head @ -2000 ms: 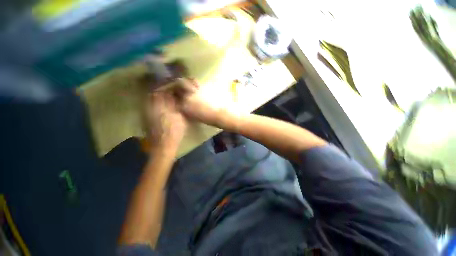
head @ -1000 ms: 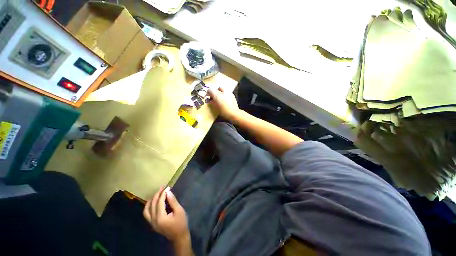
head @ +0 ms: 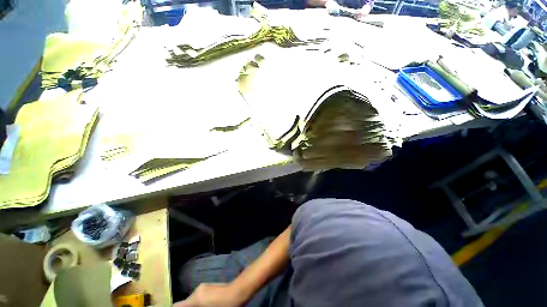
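Note:
My right hand [head: 210, 296] is at the bottom edge, partly cut off, just right of the small wood table [head: 157, 246]. Its fingertips are hidden, so I cannot tell whether it holds anything. My left hand is out of the picture. Part of a khaki cut panel [head: 84, 285] lies on the small table at the bottom left. Several small dark-silver labels [head: 128, 259] lie beside it, above a yellow button housing [head: 133, 300] cut by the bottom edge.
A clear round container [head: 96, 226] of small dark pieces and a cream tape roll [head: 60, 259] stand on the small table. The long white table [head: 198, 129] holds a thick panel stack [head: 342, 129], narrow pieces [head: 171, 166] and a blue tray [head: 429, 86]. People's parts show far off.
The view has swung to the right and up, so the press, control box and my left hand have left the picture. My right hand has moved away from the loose labels to beyond the table edge.

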